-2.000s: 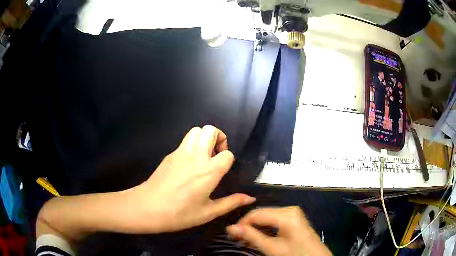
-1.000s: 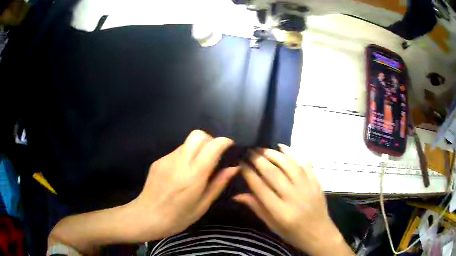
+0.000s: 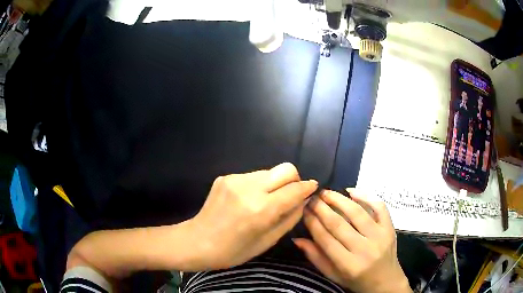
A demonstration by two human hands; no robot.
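A large black garment panel (image 3: 206, 109) covers the table and hangs over its front edge. A narrow folded strip (image 3: 328, 109) runs along its right side, up to the presser foot (image 3: 327, 44). My left hand (image 3: 249, 214) pinches the cloth at the near end of this strip, thumb and index finger together. My right hand (image 3: 352, 234) is right beside it and holds the same cloth edge, fingers bent over it. The fingertips nearly touch, and the cloth between them is partly hidden.
The white sewing machine head (image 3: 266, 26) is at the top under lamp glare. A lit phone (image 3: 470, 126) with a white cable (image 3: 456, 246) lies right of the work. A slim dark stick (image 3: 502, 197) lies beside it. Ruler markings (image 3: 413, 203) run along the table's front edge.
My right hand has come up from the lap to the cloth edge, and my left hand has moved right to meet it. The gap beside the strip has narrowed. The view has shifted.
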